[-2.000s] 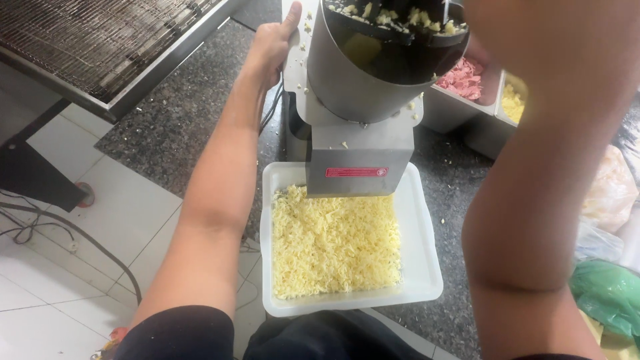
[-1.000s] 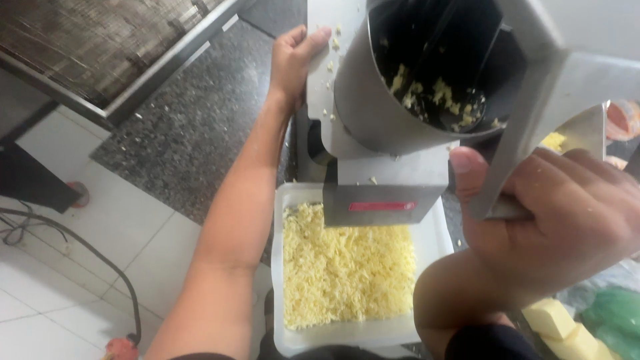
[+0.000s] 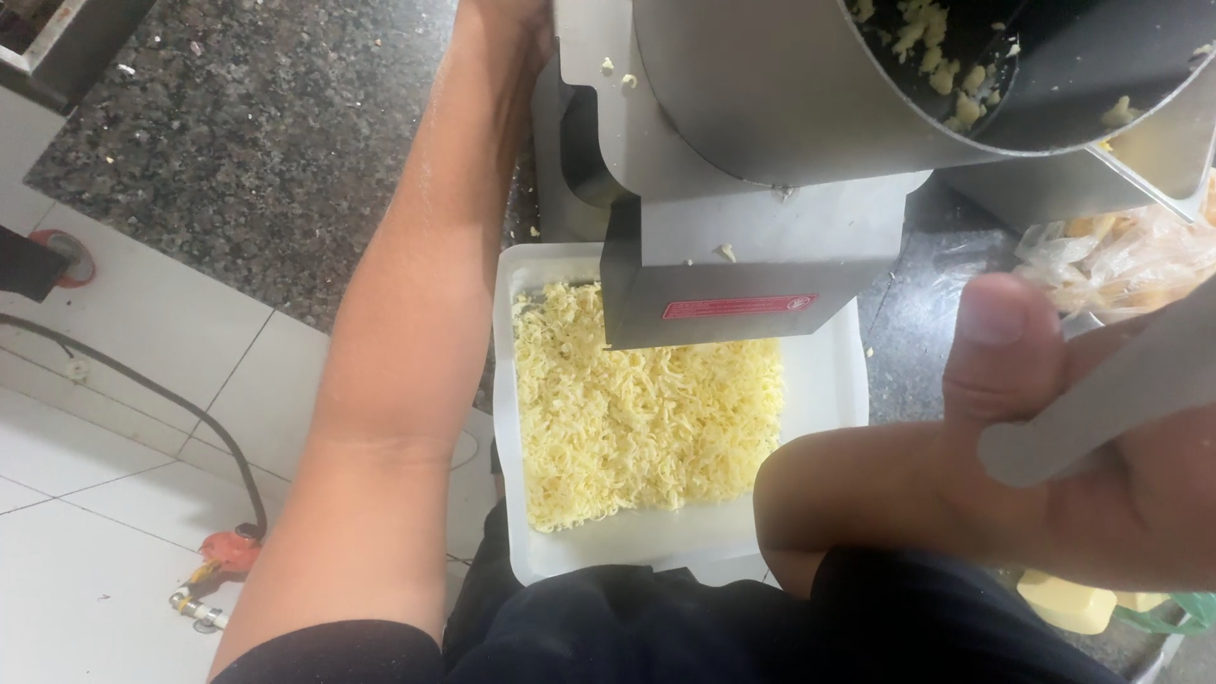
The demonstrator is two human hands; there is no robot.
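A metal food grater machine (image 3: 760,228) stands on the counter, bits of cheese clinging inside its round feed tube (image 3: 760,85). Beneath its chute, a white plastic tray (image 3: 817,380) holds a pile of grated cheese (image 3: 646,427). My left hand (image 3: 522,19) is at the machine's left side, mostly cut off by the top edge, so its fingers are hidden. At the right, my right hand (image 3: 1073,418) is wrapped around the grey metal lever handle (image 3: 1102,408), thumb raised beside it.
Around the machine runs a dark granite counter (image 3: 237,142). At the right are a metal container (image 3: 1159,152), a clear plastic bag of food (image 3: 1121,256) and yellow cheese blocks (image 3: 1064,600). A black hose (image 3: 190,404) lies over white floor tiles at the left.
My right hand has swung the lever outward to the right, away from above the feed tube. The left hand stays at the machine's side. The view has shifted.
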